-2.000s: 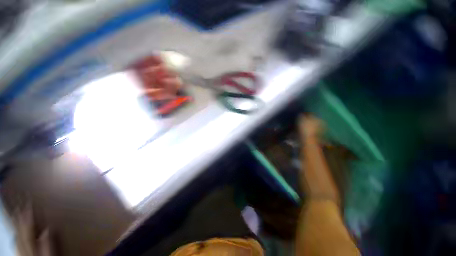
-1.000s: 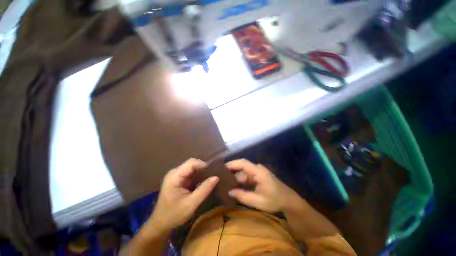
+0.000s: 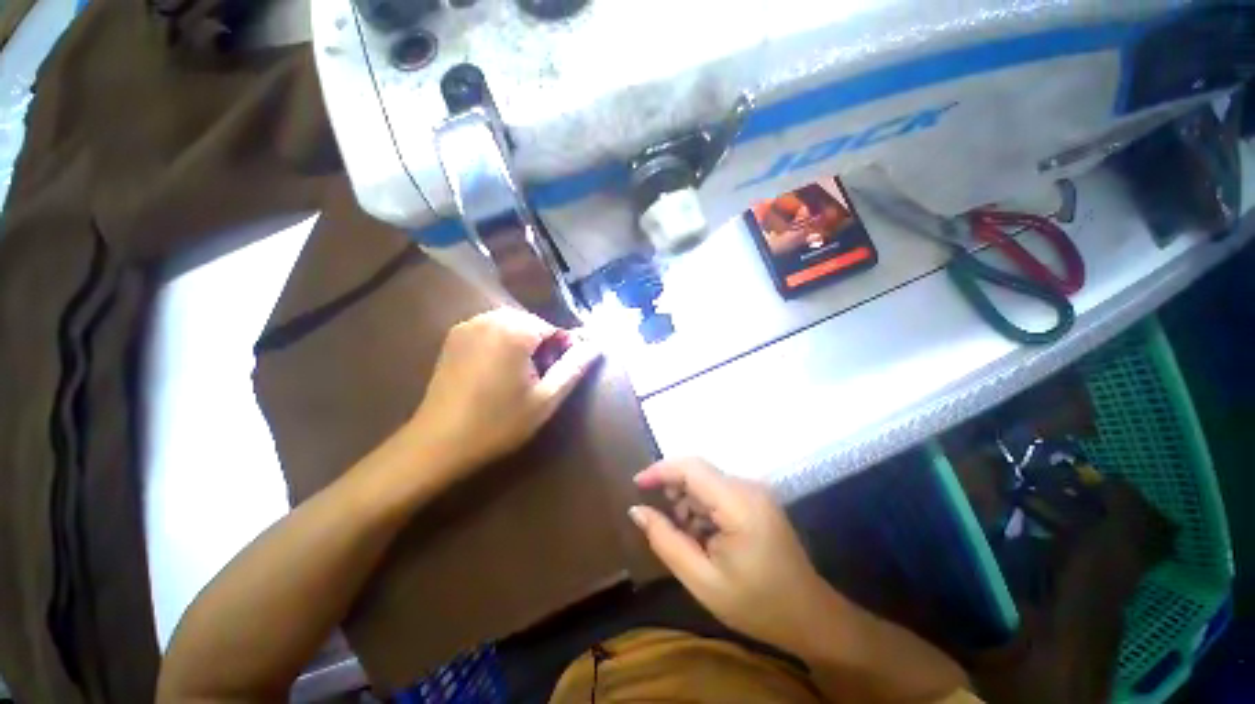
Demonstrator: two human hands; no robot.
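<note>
A dark brown cut panel [image 3: 475,536] lies on the white table under the sewing machine head [image 3: 592,96], its lower end hanging over the front edge. My left hand [image 3: 496,385] is on the panel just below the brightly lit needle area [image 3: 599,323], thumb and forefinger pinched together at the cloth; glare hides their tips and the presser foot. My right hand [image 3: 730,543] is at the panel's right edge near the table front, fingers curled, thumb and forefinger a little apart; whether it grips the cloth edge cannot be told.
A lit smartphone [image 3: 812,237] lies right of the needle. Scissors with red and green handles [image 3: 1012,275] lie beside it. A long layered brown bundle [image 3: 83,358] is at left. A green basket [image 3: 1184,495] with brown pieces stands lower right, below the table. A blue crate [image 3: 454,681] shows at the bottom.
My left hand has moved up from the panel's lower edge to the needle area. My right hand has parted from it, staying near the table edge. The view has shifted closer to the machine head.
</note>
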